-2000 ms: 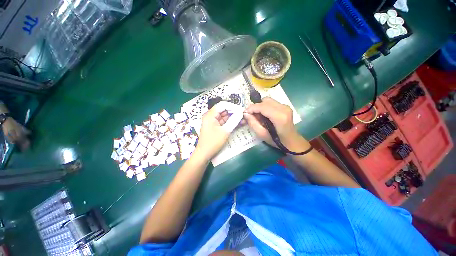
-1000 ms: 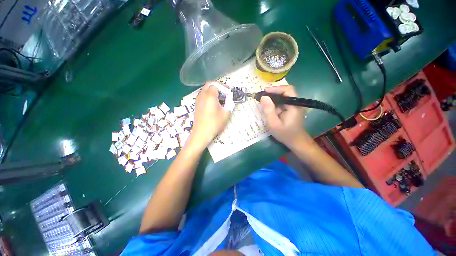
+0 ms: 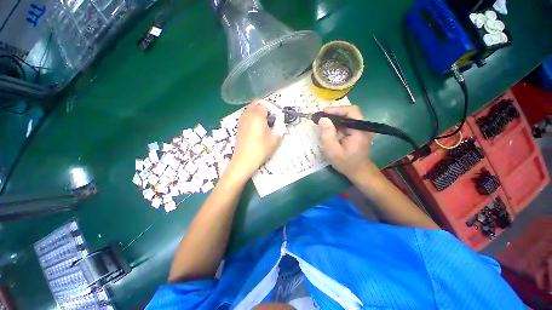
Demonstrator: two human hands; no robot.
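My left hand (image 3: 257, 136), with white covers on the fingertips, holds a small dark device unit (image 3: 289, 115) above the paper sheet (image 3: 296, 154). My right hand (image 3: 346, 138) grips the black soldering iron (image 3: 351, 122) like a pen. The iron points left and its metal tip reaches the unit; whether it touches is too small to tell. The iron's cable runs off to the right. A loose pile of small white squares (image 3: 181, 166) with orange-brown edges lies left of the sheet.
A clear hood (image 3: 266, 60) and a tip cleaner tub (image 3: 337, 69) stand behind the sheet. Tweezers (image 3: 394, 69) and the blue soldering station (image 3: 445, 36) are at right. A red parts bin (image 3: 466, 209) is below the table edge. A small dark piece (image 3: 150, 37) lies at the back left.
The iron has swung from pointing back over the sheet to pointing left at the unit. My hands have moved slightly apart. The small dark piece at the back has shifted left and down.
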